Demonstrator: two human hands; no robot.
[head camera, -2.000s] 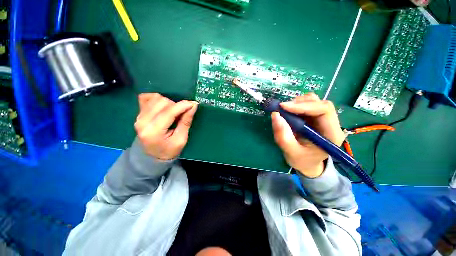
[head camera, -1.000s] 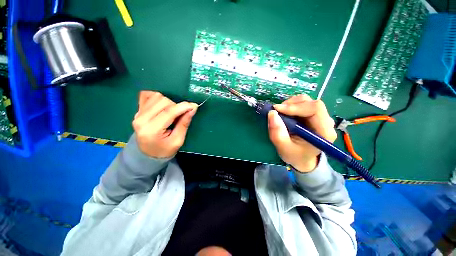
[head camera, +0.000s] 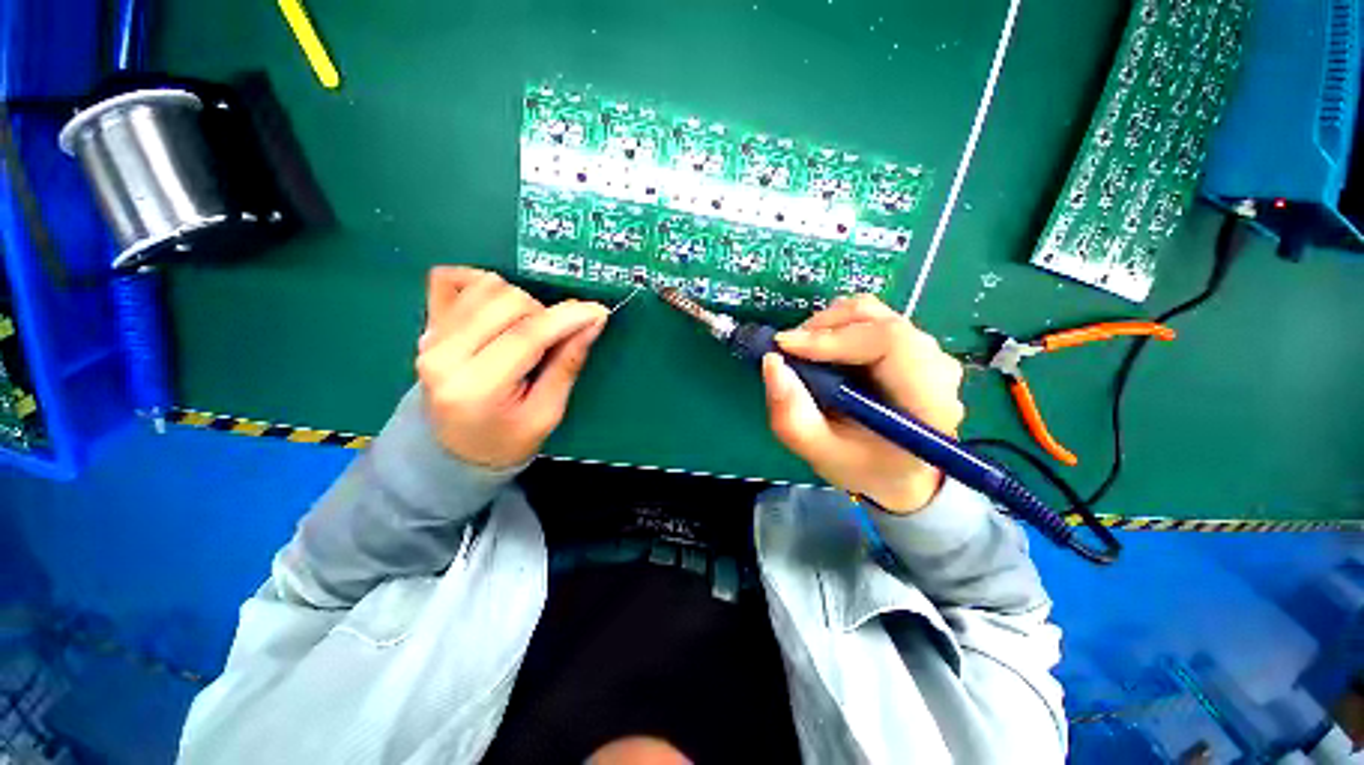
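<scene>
A green PCB panel (head camera: 718, 183) with rows of small circuits and a pale strip lies flat on the green mat in front of me. My left hand (head camera: 501, 366) pinches a thin strand of solder wire (head camera: 622, 302), whose end is at the panel's near edge. My right hand (head camera: 875, 401) holds the dark blue soldering iron (head camera: 913, 434) like a pen. Its tip points left and is at the panel's near edge, close to the wire's end. I cannot tell whether the tip and wire touch.
A solder spool (head camera: 147, 172) stands at the left beside a blue bin (head camera: 60, 299). A yellow strip (head camera: 310, 42) lies upper left. At the right are orange-handled cutters (head camera: 1010, 356), a black cord (head camera: 1125, 426), a second PCB panel (head camera: 1144, 142) and a blue soldering station (head camera: 1283, 127).
The view has shifted, so the bench things sit further left. The iron tip has moved from over the panel's circuits to its near edge, close to the wire end.
</scene>
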